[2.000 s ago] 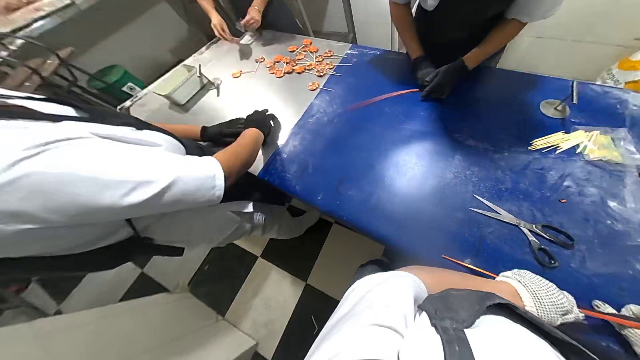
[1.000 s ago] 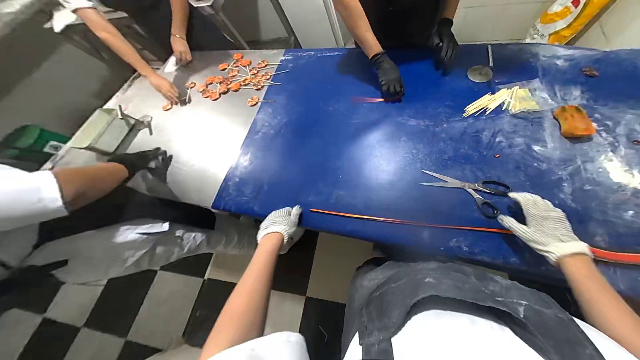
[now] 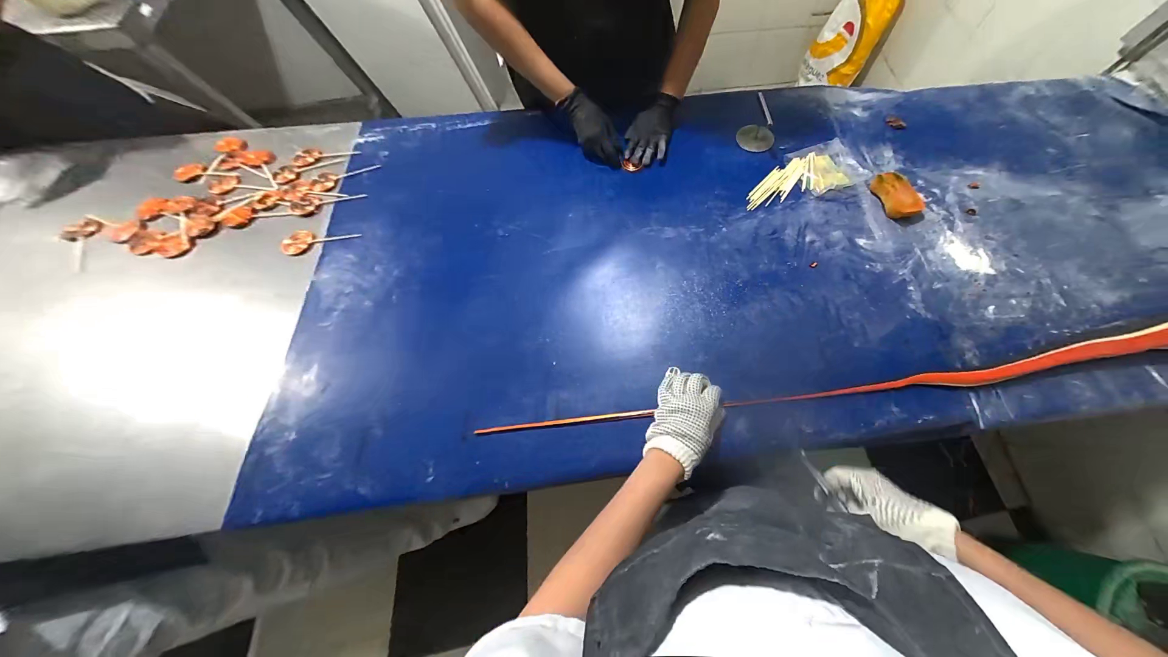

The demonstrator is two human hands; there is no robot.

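Observation:
My left hand [image 3: 684, 415], in a white knit glove with dots, is closed over a thin red-orange candy strip [image 3: 566, 422] near the front edge of the blue table. The strip's thin end lies to the left of the hand. To the right it widens into a thick red band with pale and dark edges [image 3: 1022, 367]. My right hand [image 3: 890, 506], gloved too, is low in front of the dark apron, off the table edge. A blurred metal blade of the scissors [image 3: 812, 472] shows at its fingers; the handles are hidden in the glove.
Lollipops [image 3: 219, 201] lie on the metal table at left. Across the blue table [image 3: 474, 301], a co-worker's black-gloved hands [image 3: 625, 137] touch a small candy coil [image 3: 631, 165]. Pale sticks [image 3: 780, 182], a round metal disc with a handle [image 3: 755, 138] and an orange lump [image 3: 898, 195] lie at right.
My left hand has moved from the table edge beyond the strip's thin end onto the strip. The scissors have left the tabletop, and my right hand has moved down off the table. The view has shifted.

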